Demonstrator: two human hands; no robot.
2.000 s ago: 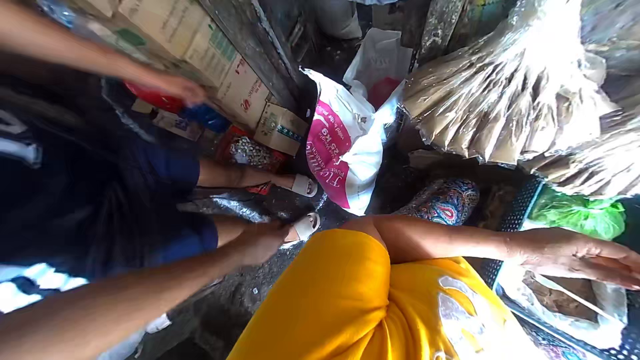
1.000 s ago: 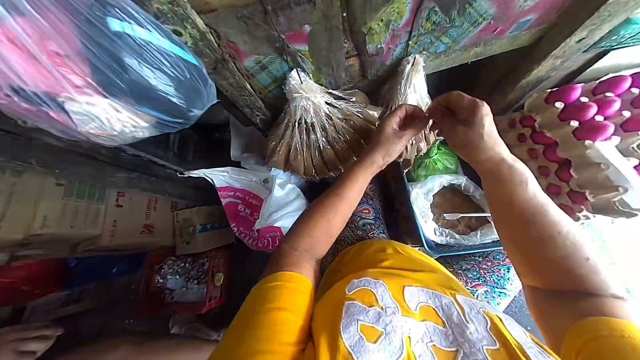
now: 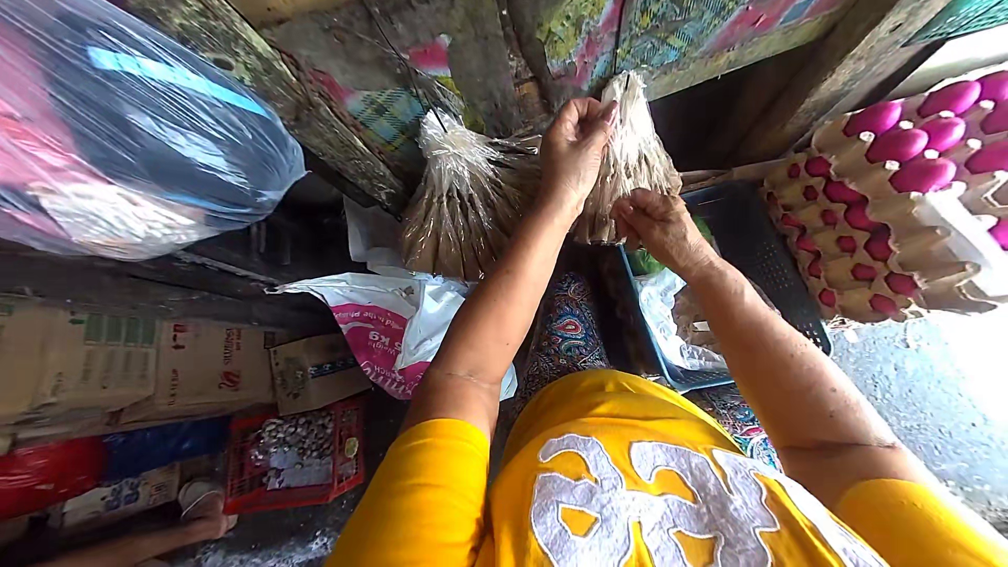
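Note:
Two hanging bunches of small clear plastic packets with brown contents are in front of me. My left hand (image 3: 576, 150) pinches at the upper left side of the right bunch (image 3: 635, 150). Lower on that same bunch, the curled fingers of my right hand (image 3: 661, 228) grip a packet. The left bunch (image 3: 465, 205) hangs beside my left forearm, held by a thin cord. Below my right hand, a dark plastic crate (image 3: 740, 236) holds a white plastic bag (image 3: 665, 315) and something green, partly hidden by my right arm.
Cardboard trays of pink eggs (image 3: 874, 205) are stacked at right. A large filled plastic bag (image 3: 150, 134) hangs upper left. A white and pink sack (image 3: 386, 323), cardboard boxes (image 3: 213, 362) and a red crate (image 3: 295, 449) are at left. A person's foot (image 3: 206, 508) shows lower left.
Both my hands were together at the top of the right bunch; now my right hand is lower, at its packets. Earlier, another person stood at left, and the view has swung since.

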